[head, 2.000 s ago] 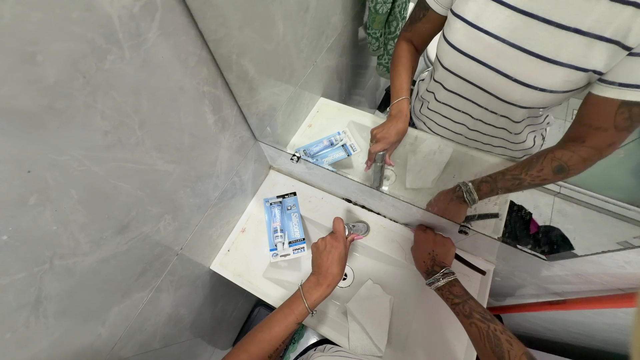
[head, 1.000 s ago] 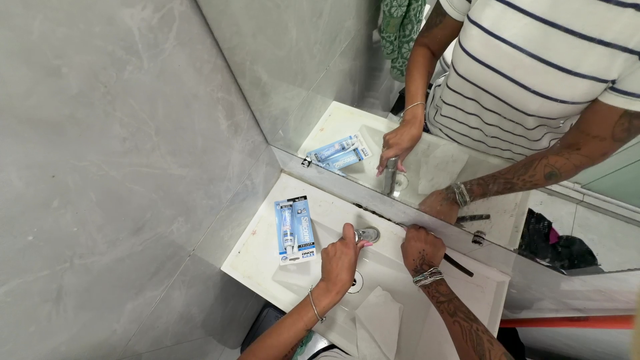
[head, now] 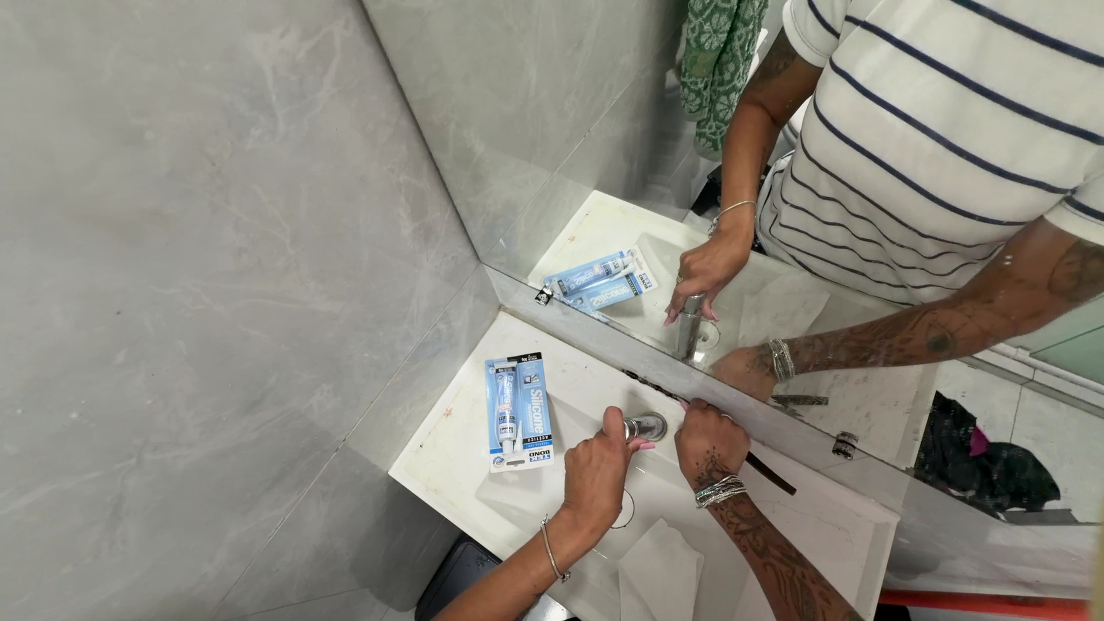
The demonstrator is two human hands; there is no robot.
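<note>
My left hand [head: 599, 470] is closed around the chrome faucet [head: 647, 426] of the white washbasin [head: 535, 492]. My right hand [head: 712, 440] is at the back edge, against the joint between basin and wall, its fingertips beside a dark, ragged line of old sealant [head: 649, 382]. A dark strip [head: 770, 473] sticks out to the right from under this hand; whether the fingers grip it is hidden. On the basin's left ledge lies a blister pack of silicone sealant [head: 519, 412] with its tube inside. A white sheet of paper [head: 660, 571] lies in the bowl, near the round drain [head: 622, 509].
A large mirror [head: 604, 172] stands behind the basin, held by metal clips [head: 845, 444], and reflects both arms and the pack. Grey marble-look tiles [head: 216, 285] cover the left wall. A black bin [head: 457, 578] is below the basin, and a red bar [head: 983, 604] at lower right.
My right hand has stayed by the basin's back edge, with small shifts along it. My left hand remains at the faucet. The pack and paper have not plainly moved.
</note>
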